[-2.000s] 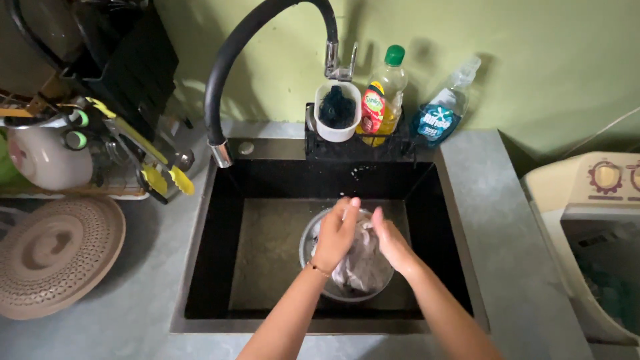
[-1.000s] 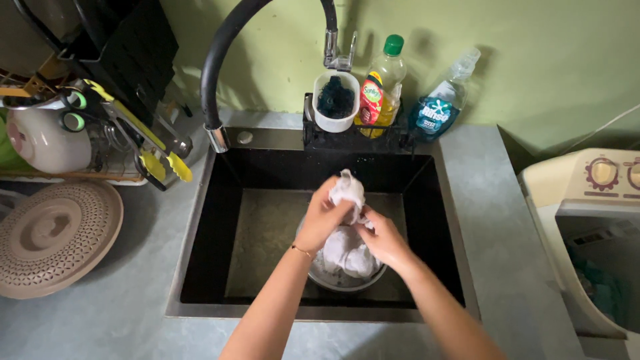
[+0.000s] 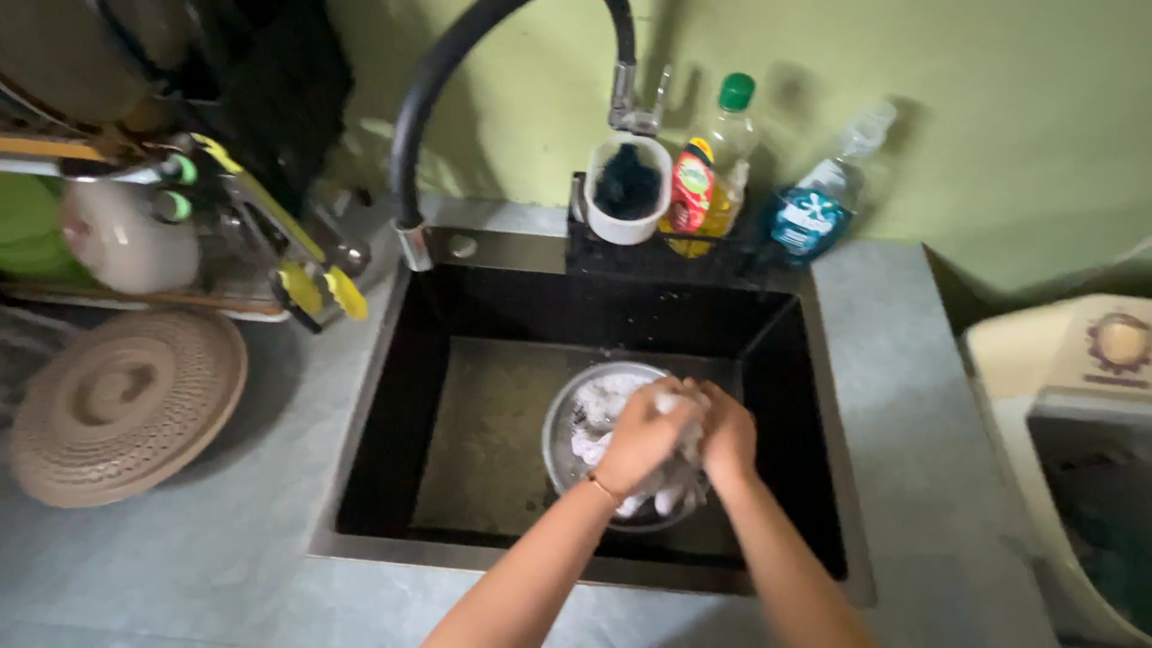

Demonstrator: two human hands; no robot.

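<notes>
A round metal basin point(image 3: 555, 423) stands in the black sink point(image 3: 486, 405), with wet white cloth point(image 3: 600, 396) in it. Over the basin's right half, my left hand point(image 3: 643, 438) and my right hand point(image 3: 727, 430) are pressed together around a bunched part of the white cloth. Some of that cloth shows between the fingers and hangs below them. A thin bracelet circles my left wrist. Motion blurs the fingertips, and the hands hide part of the basin.
A black flexible faucet point(image 3: 409, 162) arches over the sink's back left. Behind the sink stand a white tub point(image 3: 627, 220), a yellow soap bottle point(image 3: 711, 189) and a blue bottle point(image 3: 814, 211). At left are a brown woven-pattern lid point(image 3: 126, 405) and yellow-tipped tongs point(image 3: 297, 234); at right, a washing machine point(image 3: 1026, 360).
The hands, apart a second ago with the cloth lifted between them, have come together around it. They now sit over the right side of the basin.
</notes>
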